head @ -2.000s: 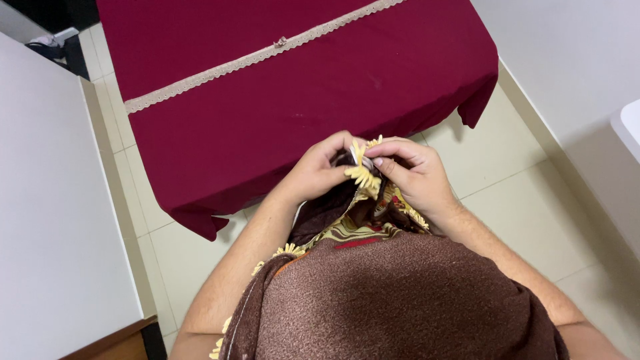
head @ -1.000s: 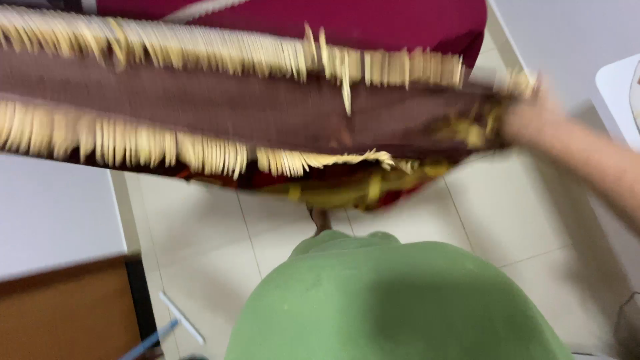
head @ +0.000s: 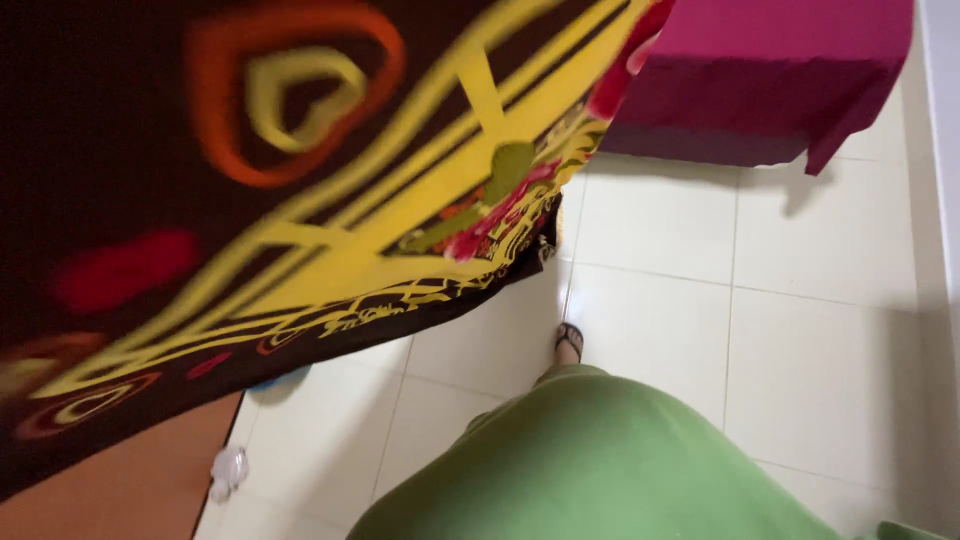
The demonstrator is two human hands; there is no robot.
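A large dark brown patterned cloth (head: 420,202) with yellow bands, orange and yellow hearts and red flowers hangs spread across the upper left. Its lower part slants from the left edge up toward the middle of the view, and parts of it are blurred. Neither my left hand nor my right hand shows, so what they hold is hidden from me. Below the cloth is the green garment (head: 600,457) on my body, with a foot in a dark sandal (head: 569,341) just past it.
A magenta tablecloth (head: 750,105) drapes over a table at the upper right. Pale floor tiles (head: 652,315) lie below. A brown surface (head: 127,480) is at the lower left, beside a small translucent object (head: 229,466) and a partly covered blue thing (head: 279,377).
The cloth was gathered over my lap, then stretched sideways with its fringe showing; now its bright patterned face hangs at the left. Both hands have left the view, which has shifted.
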